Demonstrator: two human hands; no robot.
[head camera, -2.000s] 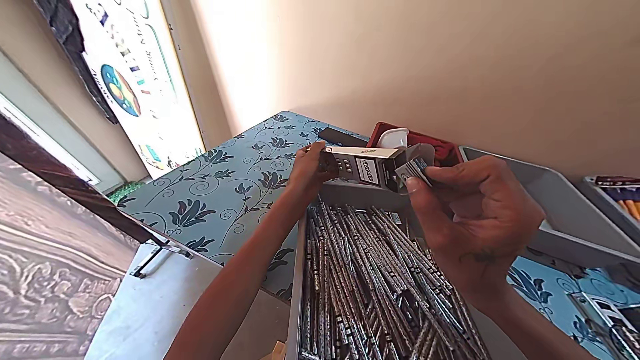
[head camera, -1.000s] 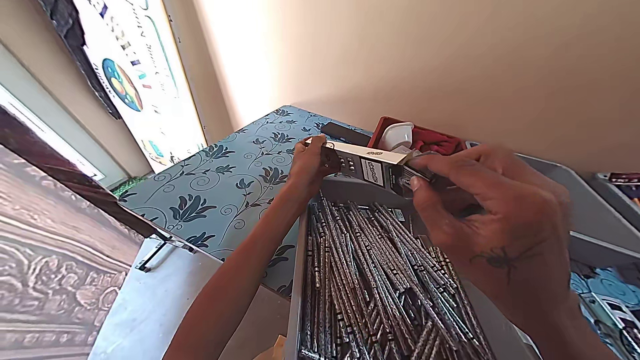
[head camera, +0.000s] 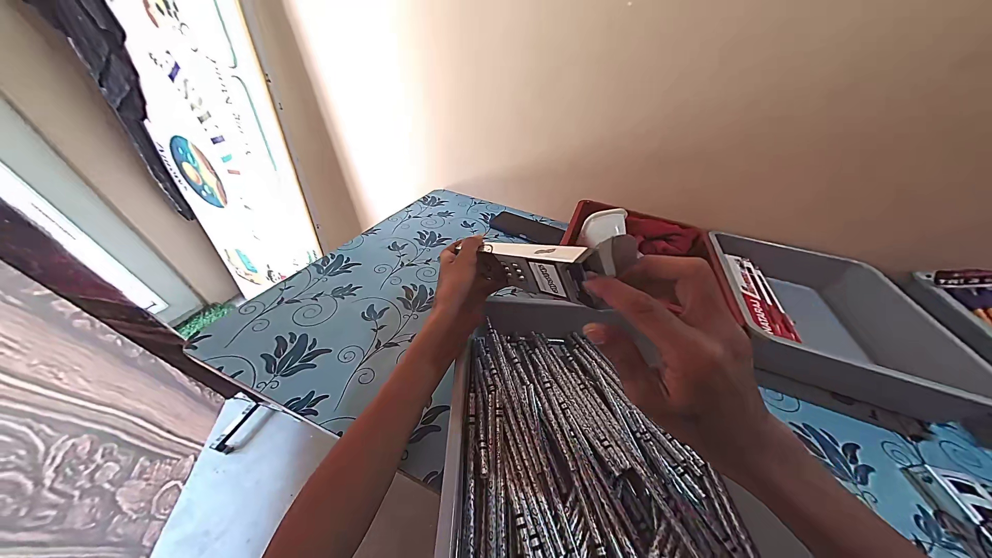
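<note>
My left hand (head camera: 463, 280) grips the far left end of a small black and white cardboard box (head camera: 535, 275), held tilted above a grey plastic tray (head camera: 457, 465). Many patterned pencils (head camera: 558, 449) lie in that tray. At the box's right end, a dark flap (head camera: 616, 254) stands open beside my right hand (head camera: 682, 341). My right index finger is at the box's end, and the thumb is apart from it. Nothing shows between them. The inside of the box is hidden.
Behind the box, a red tray (head camera: 573, 225) holds a white container (head camera: 603, 226) and red cloth (head camera: 663, 235). A grey tray (head camera: 914, 372) with a red and white pencil pack (head camera: 763, 302) stands right. A dark object (head camera: 527, 229) lies on the floral-covered table (head camera: 333, 310) by the wall.
Two seconds ago my right thumb and fingers pinched small dark items at the box's open end; now finger and thumb are apart. My left hand keeps its hold on the box.
</note>
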